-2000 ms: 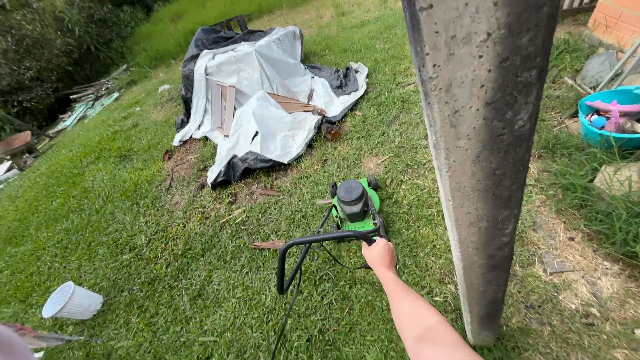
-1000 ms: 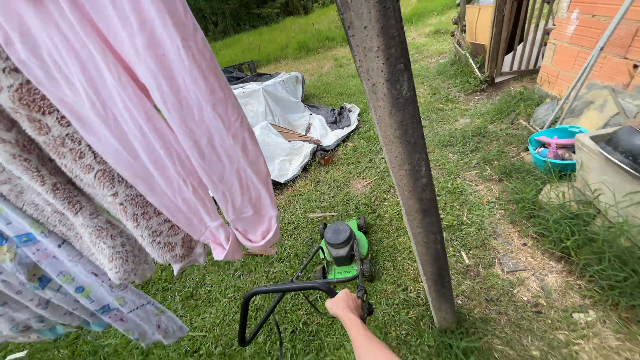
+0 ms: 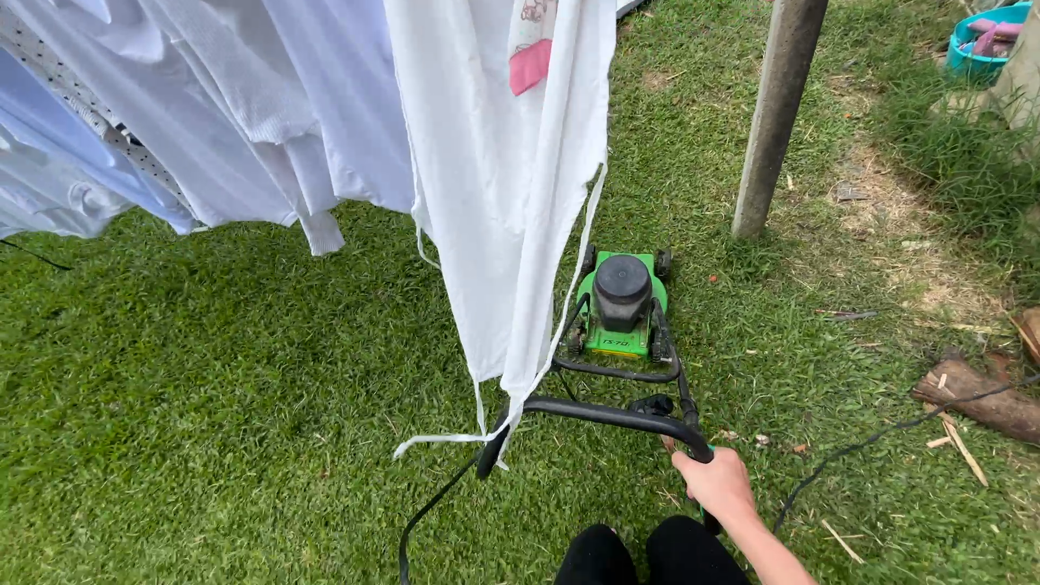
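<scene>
My right hand (image 3: 719,479) is closed around the right corner of the black tubular handle (image 3: 617,416) of a green lawn mower (image 3: 624,301). The mower stands on the grass ahead of my legs, its round black motor cover on top. A white cloth (image 3: 496,244) with thin ties hangs from above, and its lower end drapes over the left part of the handle. My left hand is out of the frame. A black power cable (image 3: 422,520) runs down from the handle's left side.
White garments (image 3: 227,122) hang at the upper left. A concrete post (image 3: 776,122) rises beyond the mower to the right. A log (image 3: 975,398) and another stretch of dark cable (image 3: 861,447) lie at the right. A turquoise tub (image 3: 963,57) holds pink things at the upper right.
The view has shifted back and down. White laundry now hangs where pink trousers and patterned cloths hung a second ago. My right hand has stayed on the mower handle.
</scene>
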